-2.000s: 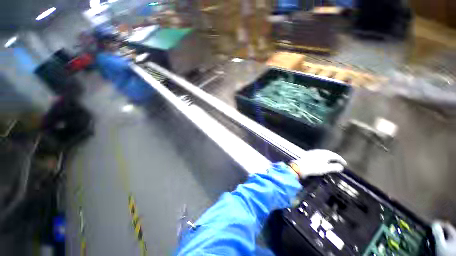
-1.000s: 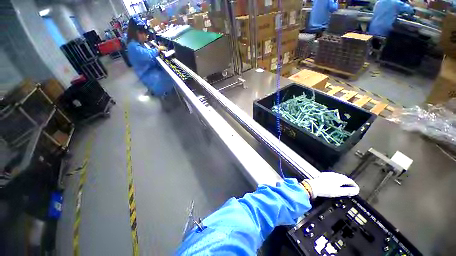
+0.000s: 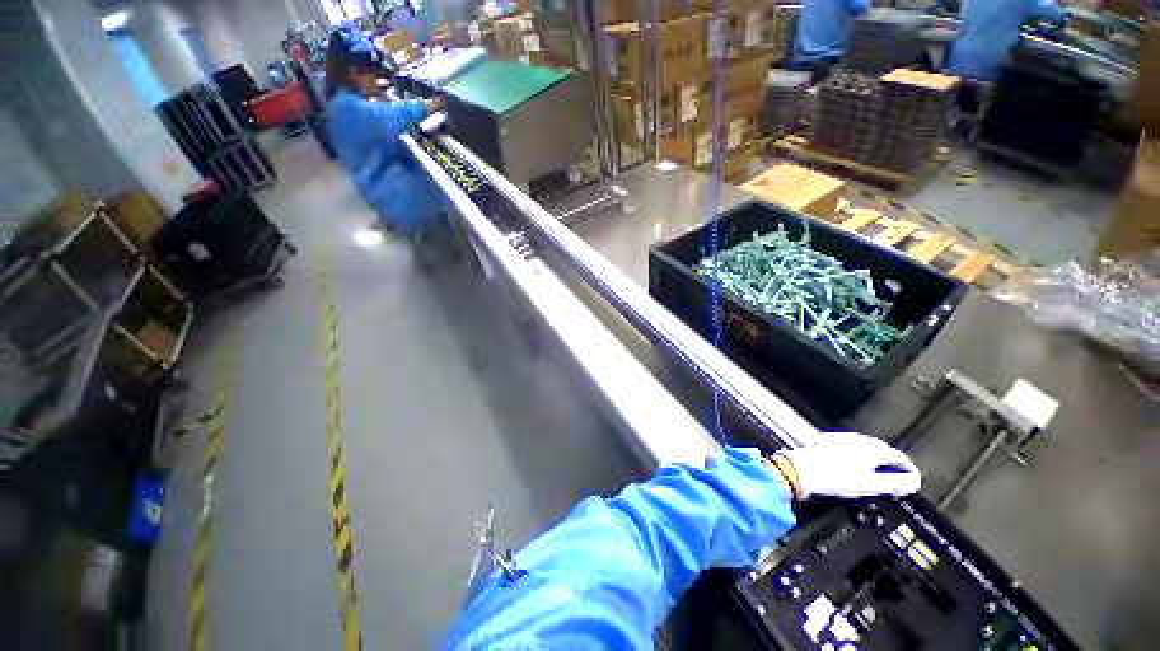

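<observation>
A black carrier [image 3: 878, 572] with white lettering and pale cut-outs lies at the lower right, cut off by the bottom edge. A bit of green board shows in its bottom right corner. My left hand [image 3: 855, 467], in a white glove, rests over the carrier's far left edge, fingers together; whether it grips the edge is hidden. My right hand is out of the picture. The conveyor rail [image 3: 598, 343] runs from the carrier away to the upper left.
A black bin [image 3: 814, 369] heaped with green strips [image 3: 801, 290] stands beyond the conveyor. A blue coiled cord [image 3: 716, 254] hangs in front of it. A metal bracket [image 3: 980, 426] stands right of the bin. A person in blue [image 3: 382, 140] works at the far conveyor end.
My right hand, at the lower right edge two seconds ago, has left the picture. My left hand stays at the carrier's edge. The view has steadied and shifted slightly.
</observation>
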